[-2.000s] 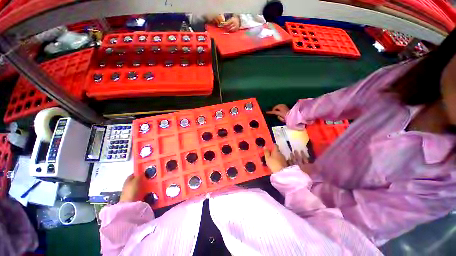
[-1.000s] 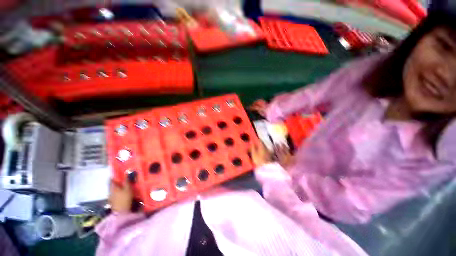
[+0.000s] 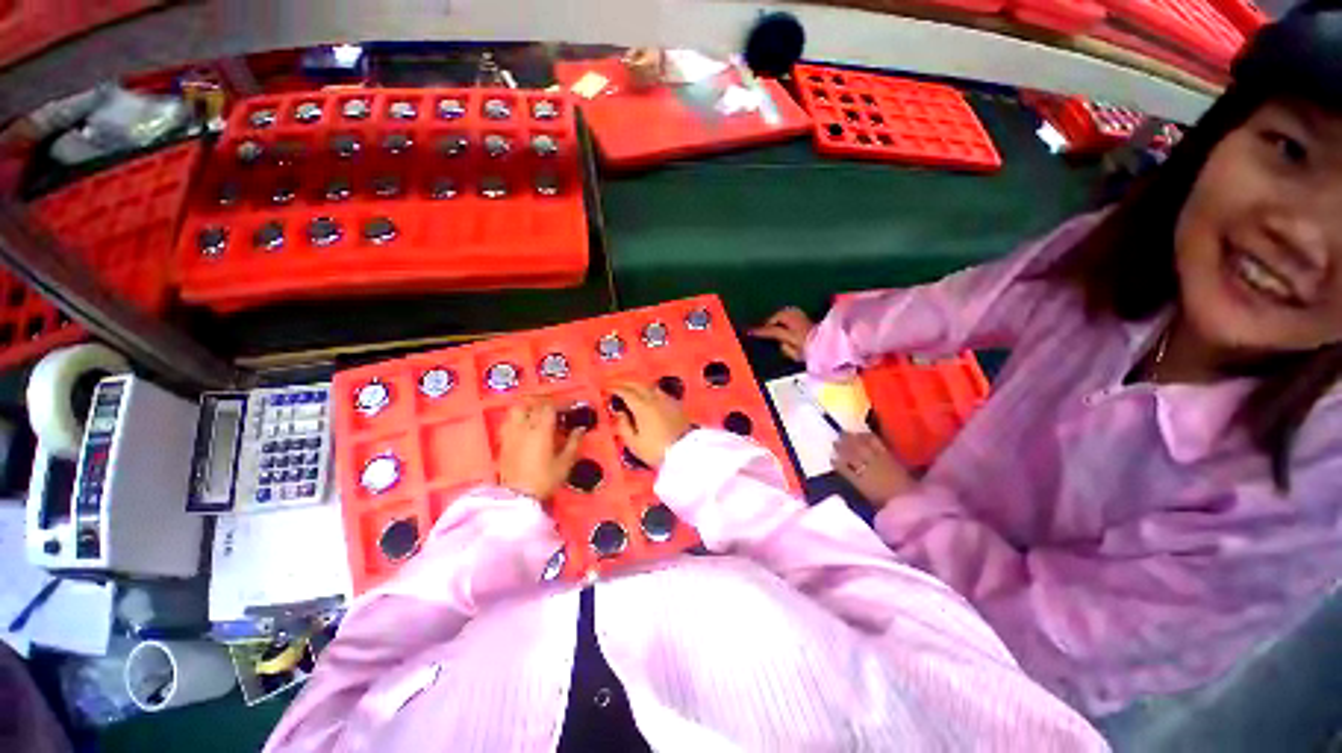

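Note:
The red watch tray (image 3: 442, 459) lies in front of me, slightly tilted in view, with round watch heads in its pockets. The far row shows silvery pieces; many nearer ones look black. My left hand (image 3: 539, 450) is over the middle of the tray, its fingertips at a dark watch head (image 3: 579, 418) in the second row. My right hand (image 3: 651, 424) is just right of it, fingers bent down over the same row. The hands and sleeves hide several pockets. Whether either hand grips a watch head is not clear.
A calculator (image 3: 293, 446), white-grey box (image 3: 133, 478) and white hollow cylinder (image 3: 152, 675) are on the left. Filled stacked trays (image 3: 442, 262) stand behind. At right, a coworker leans in, with a hand by a paper sheet (image 3: 804, 430) and a smaller red tray (image 3: 924, 400).
Both my hands have moved from the tray's left and right edges onto its middle. The view has shifted, and the coworker's face has come into view at right.

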